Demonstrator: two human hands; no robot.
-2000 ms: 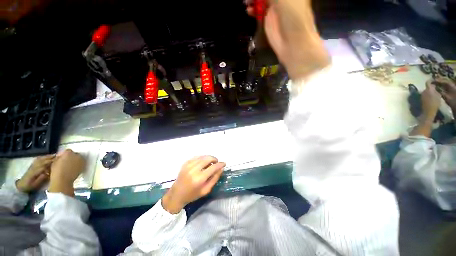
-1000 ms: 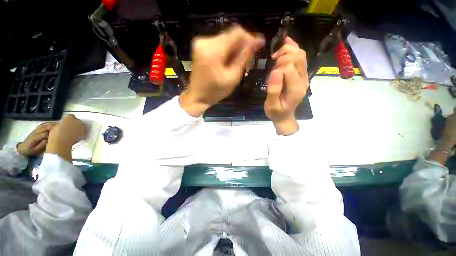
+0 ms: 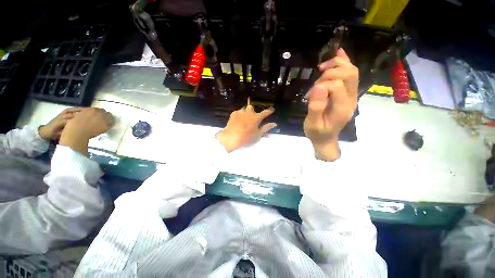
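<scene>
My left hand [image 3: 247, 126] is at the front edge of the long black fixture base plate [image 3: 192, 113], fingers spread, with nothing visible in it. My right hand [image 3: 332, 103] is raised over the right part of the fixture. Its fingers are curled around the lower end of a toggle clamp [image 3: 339, 33]; the grip is hidden in the hand. Red clamp handles point down at the left [image 3: 196, 66] and right [image 3: 400, 81]. The middle clamp [image 3: 267, 32] shows only its metal linkage.
Round black parts lie on the white bench at left [image 3: 141, 129] and right [image 3: 413, 139]. A black pocketed tray [image 3: 68, 68] is at the left, beside a coworker's hands [image 3: 84, 127]. A clear plastic bag [image 3: 475, 89] and small tan parts [image 3: 471, 120] are at the right.
My left hand has come down from the clamps to the base plate's front, and its fingers have spread. My right hand stays at the same clamp. A round black part now lies on the right bench.
</scene>
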